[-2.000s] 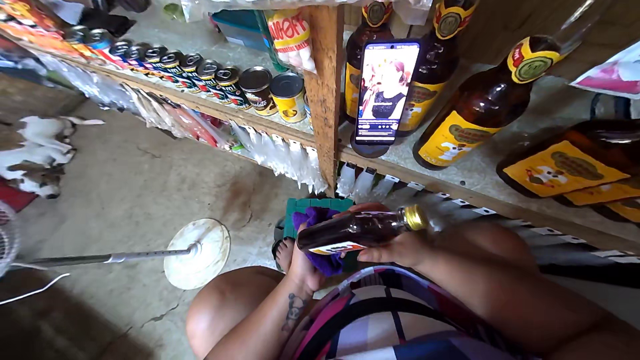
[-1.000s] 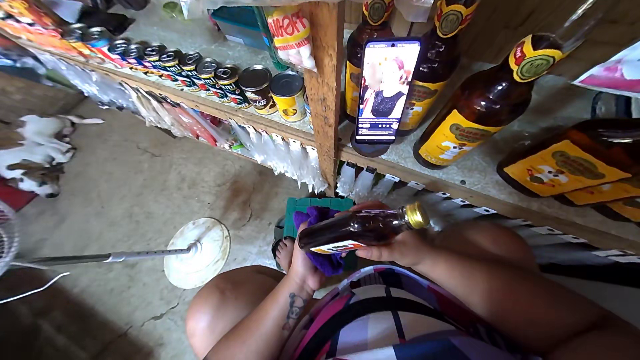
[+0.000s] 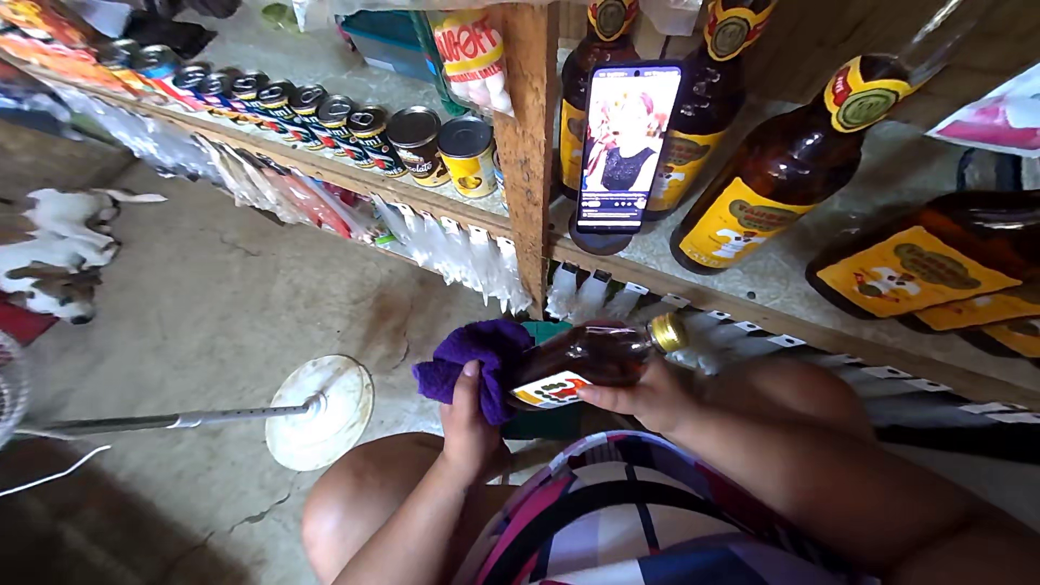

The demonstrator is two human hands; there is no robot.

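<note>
A dark glass bottle (image 3: 597, 355) with a gold cap and a white and red label lies tilted across my lap area, its cap toward the right. My right hand (image 3: 650, 394) holds it near the shoulder, thumb by the label. My left hand (image 3: 471, 414) grips a purple cloth (image 3: 479, 361), which is bunched against the bottle's base. Part of the fingers of both hands is hidden behind the bottle and the cloth.
A phone (image 3: 630, 146) stands on the shelf (image 3: 642, 264) before large brown bottles (image 3: 756, 183). Cans (image 3: 370, 134) line the left shelf beyond a wooden post (image 3: 524, 162). A fan stand's round base (image 3: 319, 412) and a dog (image 3: 57, 252) are on the floor.
The purple cloth has moved from beneath and beside the bottle to its base end, where more of it shows. My left hand has shifted with it, off the bottle's side.
</note>
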